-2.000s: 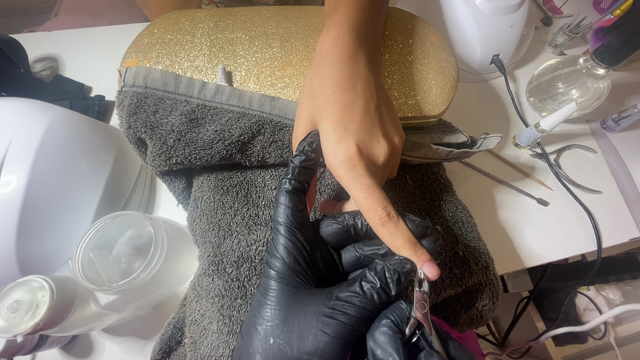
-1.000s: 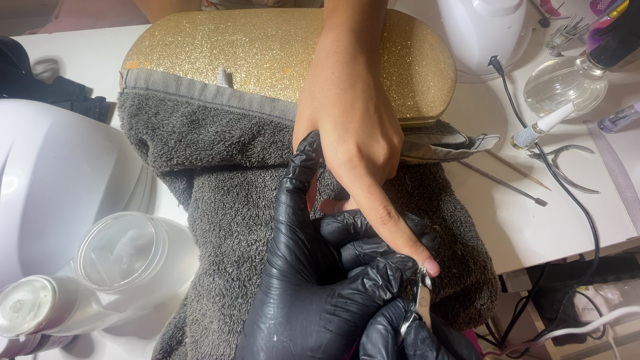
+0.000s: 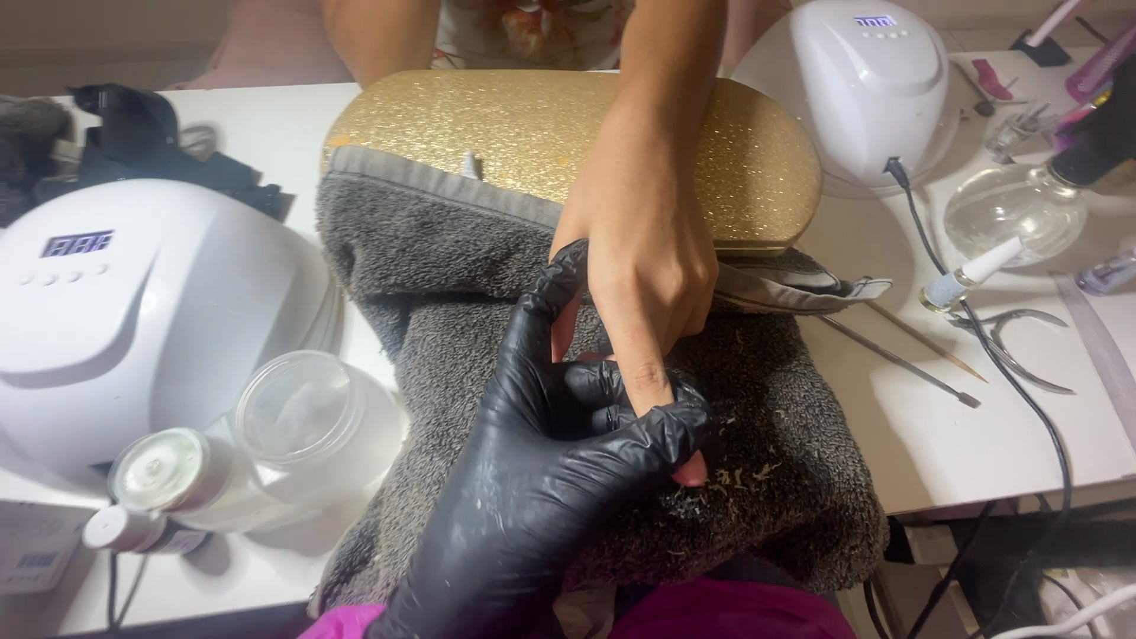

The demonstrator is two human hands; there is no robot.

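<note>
My left hand (image 3: 550, 444), in a black glove, holds the index finger (image 3: 652, 386) of another person's hand (image 3: 635, 240). My gloved thumb lies across that finger, and its tip shows below, over a dark grey towel (image 3: 461, 346). Pale shavings or debris lie on the towel beside the fingertip. The other person's forearm rests over a glittery gold armrest (image 3: 461, 115), which the towel partly covers. My right hand is out of the frame. Cuticle nippers (image 3: 1021, 346) lie on the table at the right.
White nail lamps stand at the left (image 3: 160, 302) and upper right (image 3: 874, 80). Clear plastic jars (image 3: 297, 408) and a small bottle (image 3: 133, 530) are near the left lamp. At the right are a metal pusher (image 3: 896, 359), a nail polish bottle (image 3: 945, 291), a glass bottle (image 3: 1012, 209) and a black cable (image 3: 1021, 399).
My right hand and the nippers it held at the fingertip have gone out of view. My left thumb now lies across the held finger. The view has shifted somewhat.
</note>
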